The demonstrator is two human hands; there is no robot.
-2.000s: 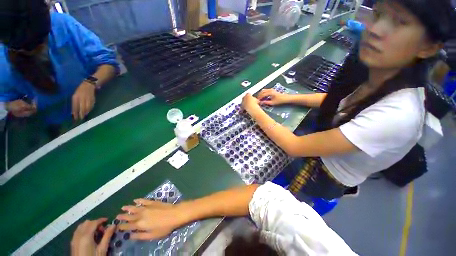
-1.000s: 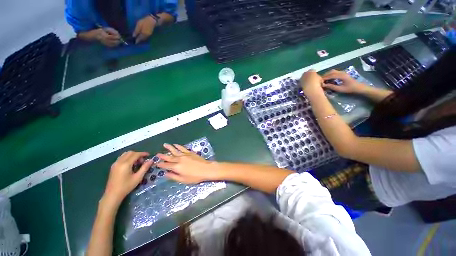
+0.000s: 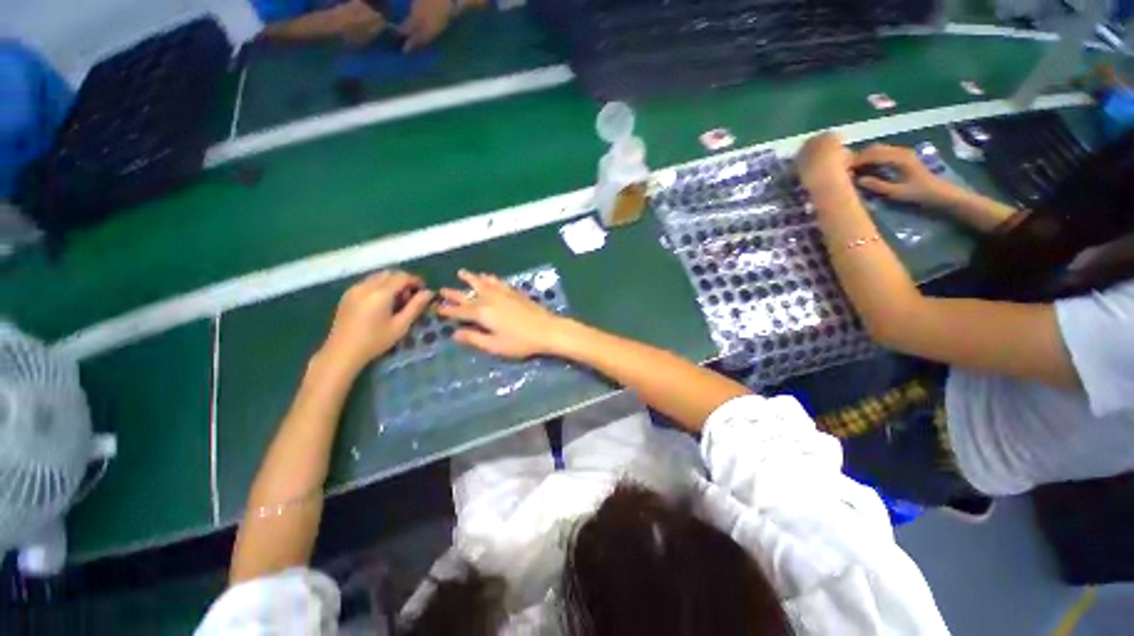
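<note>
A clear blister tray lies on the dark green bench, with dark discs in its upper rows and clear pockets nearer me. My left hand is at its upper left corner, thumb and fingers closed around a small dark part; its details are blurred. My right hand lies palm down over the upper rows, fingers spread, fingertips close to my left thumb, and hides some pockets. No object shows in it.
Beyond the tray are a white square, a translucent bottle with its lid open and the belt's white edge. Housings lie on the belt. A fan is left. A neighbour's arm reaches over a larger tray stack.
The view has swung left and down, so the bench shifts right and up and the fan shows more. Both hands stay at the tray's upper rows in much the same pose.
</note>
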